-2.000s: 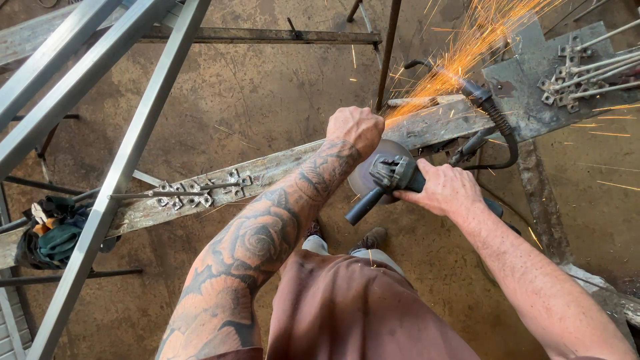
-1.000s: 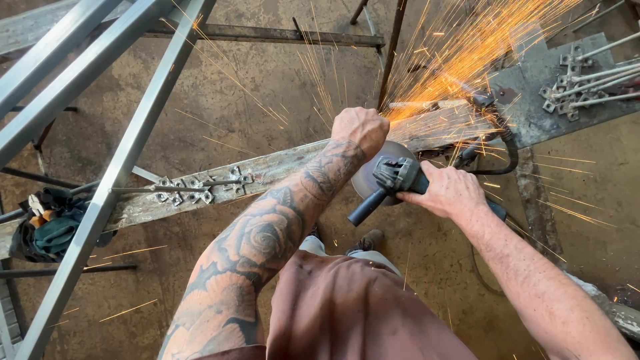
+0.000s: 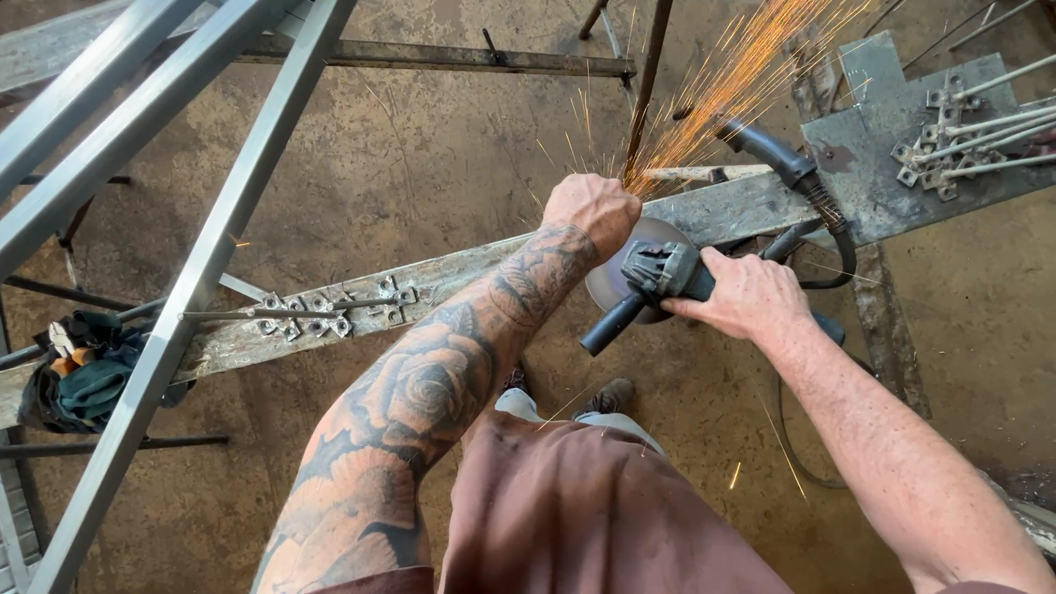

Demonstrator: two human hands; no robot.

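Note:
My right hand (image 3: 747, 293) grips the body of an angle grinder (image 3: 664, 268), whose side handle points down and left. The grinder's large disc (image 3: 615, 264) lies beside my left fist, and orange sparks (image 3: 718, 99) fly up and right from just beyond it. My left hand (image 3: 590, 210) is closed over the plank by the disc; the workpiece in or under it is hidden. A welding torch (image 3: 775, 157) with a black cable rests on the plank to the right of the sparks.
The narrow plank (image 3: 371, 289) carries several rods with small square plates (image 3: 318, 313). More plated rods lie on a steel plate (image 3: 874, 165). Square steel tubes (image 3: 223, 206) cross the left, near a bag of tools (image 3: 91, 379). A cable lies on the floor.
The spray of sparks is narrower than one second ago, and the welding torch shows more clearly. Both hands and the grinder keep nearly the same place.

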